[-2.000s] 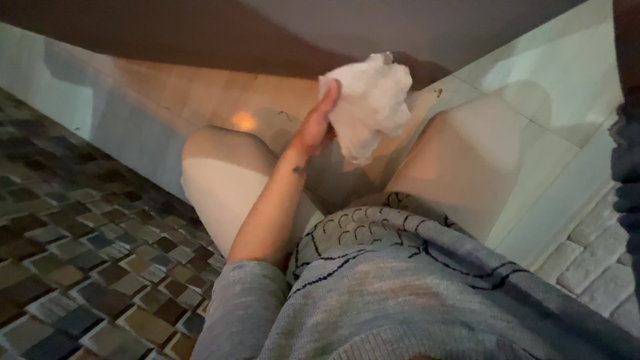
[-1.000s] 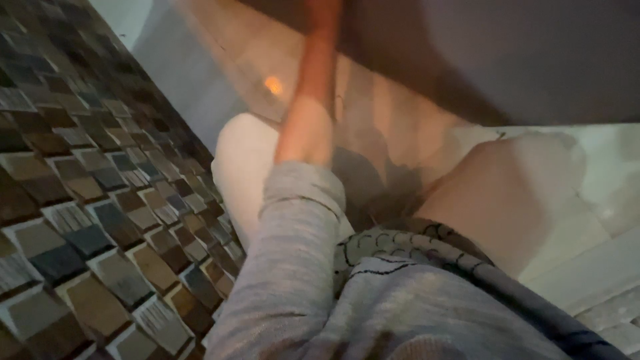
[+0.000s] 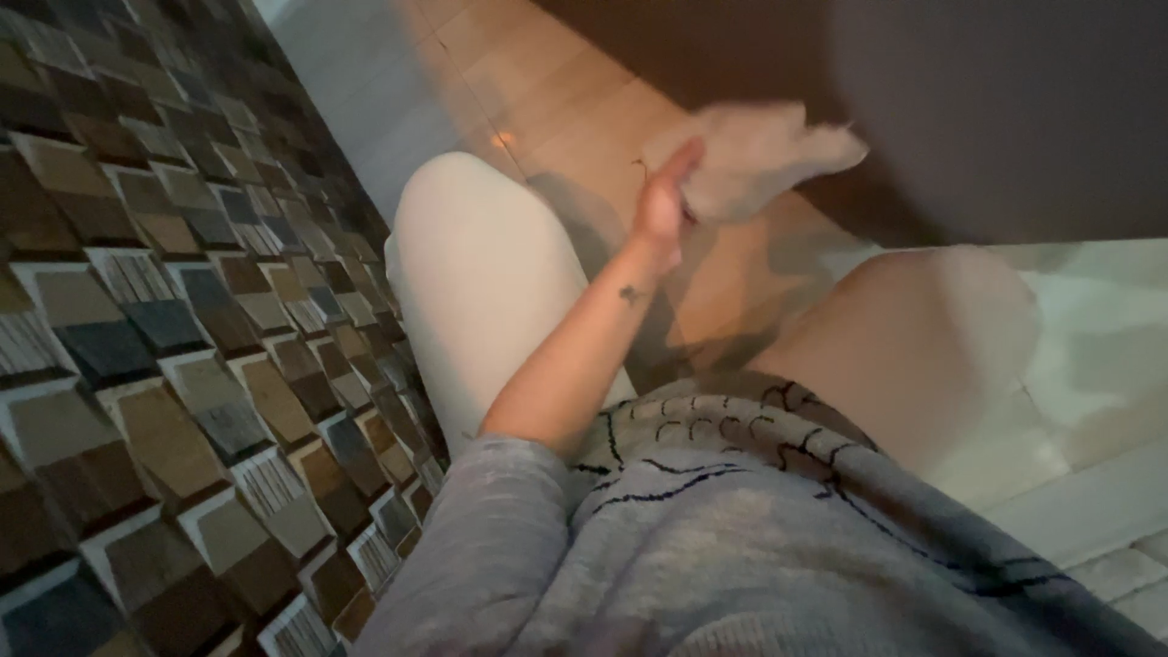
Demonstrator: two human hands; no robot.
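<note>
My left hand [image 3: 668, 203] is shut on a crumpled white cloth or paper [image 3: 753, 160], its thumb lying over the near edge. The white bundle is blurred and spreads to the right of the fingers, in front of a dark flat surface. My left forearm reaches up between my bare knees, above the grey top with black line patterns [image 3: 730, 511]. My right hand is not in view.
On the left a surface with a brown, grey and white block pattern [image 3: 201, 392] runs along my leg. A large dark panel [image 3: 995, 119] fills the upper right. Floor tiles [image 3: 538, 73] lie beyond my knees, and pale bricks [image 3: 1122, 570] show at the lower right.
My left hand reached up to the top edge a second ago and is now drawn back, with the white bundle in view again. The view has turned.
</note>
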